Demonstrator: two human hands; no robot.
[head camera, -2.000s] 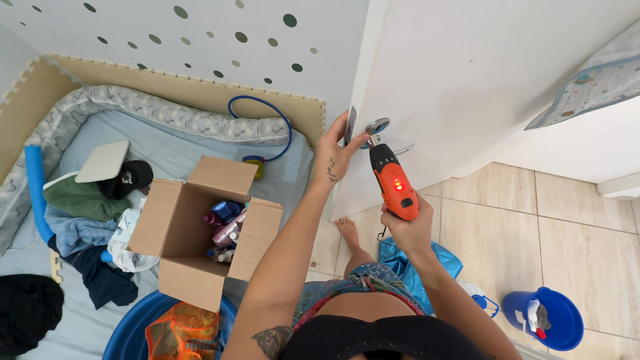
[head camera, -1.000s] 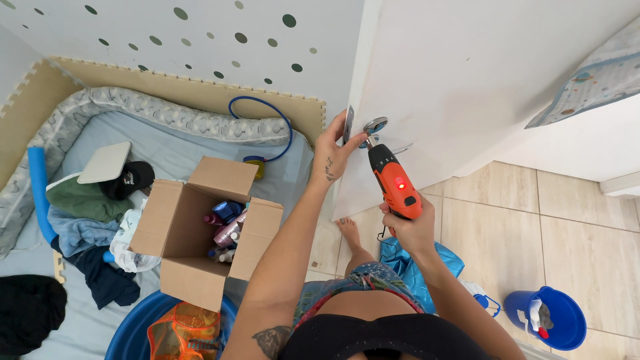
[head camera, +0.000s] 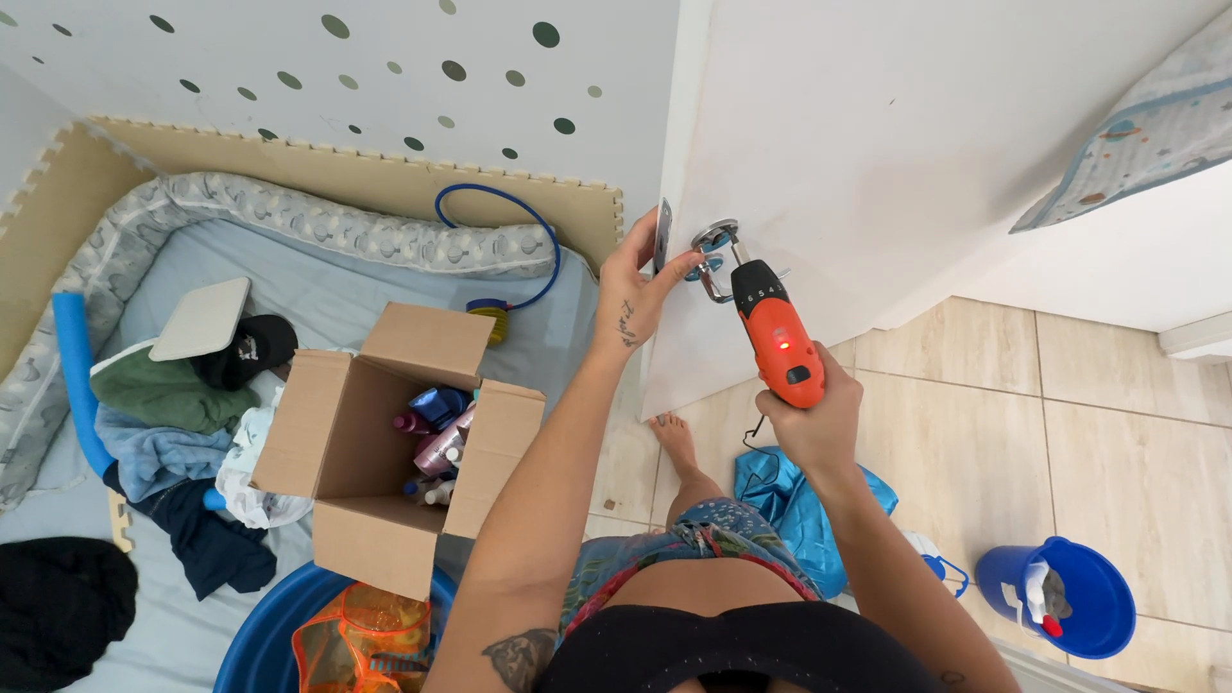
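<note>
My right hand (head camera: 818, 404) is closed around the grip of an orange and black cordless screwdriver (head camera: 782, 342), a red light lit on its body. The tool's bit points up at a round chrome door fitting (head camera: 715, 234) on the white door (head camera: 828, 144). With thumb and fingers, my left hand (head camera: 640, 284) holds the door's edge beside the metal latch plate (head camera: 663, 236); its thumb tip is at the chrome fitting. Below the round part, a curved chrome door handle (head camera: 712, 285) shows partly behind the thumb and the tool. The bit's exact contact point is unclear.
An open cardboard box (head camera: 371, 433) of bottles stands at left, near a blue tub (head camera: 241, 640) and clothes on the light-blue bedding (head camera: 318, 279). On the tiled floor at right are a blue bucket (head camera: 1102, 597) and shiny blue fabric (head camera: 794, 515).
The screwdriver's tip now sits slightly further right, against the chrome fitting. My left hand keeps its place at the door edge.
</note>
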